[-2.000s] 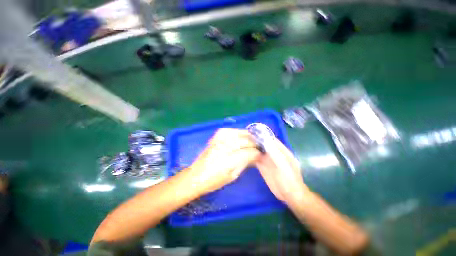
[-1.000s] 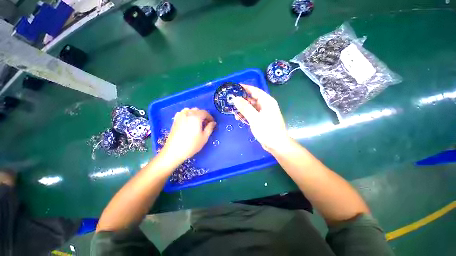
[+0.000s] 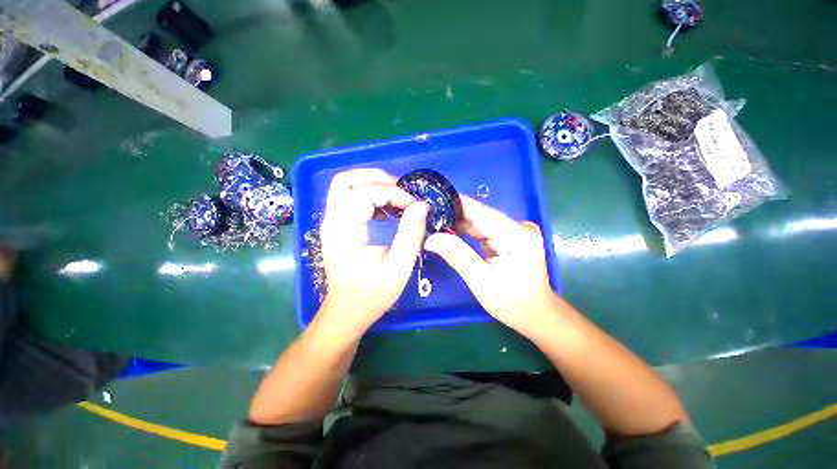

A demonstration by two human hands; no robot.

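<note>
A round dark blue unit [image 3: 431,200] is held above the blue tray [image 3: 418,322], its pale tail with a small ring-shaped end [image 3: 424,287] hanging down. My left hand [image 3: 367,243] touches the unit's left side with thumb and fingertips. My right hand [image 3: 491,261] grips it from the right and below. Whether a small ring is between my left fingertips is hidden. Small metal rings [image 3: 317,261] lie along the tray's left side, partly behind my left hand. A loose ring [image 3: 483,191] lies in the tray's upper right part.
Several round units [image 3: 252,194] lie on loose metal pieces left of the tray. Another round unit [image 3: 564,136] and a clear bag of metal parts [image 3: 688,156] lie to the right. A unit [image 3: 681,13] is at the top right. A metal post [image 3: 138,73] slants in upper left.
My left hand has moved from over the tray to the unit, and both hands now meet on it. The unit has turned, so its tail hangs toward me. The view has shifted.
</note>
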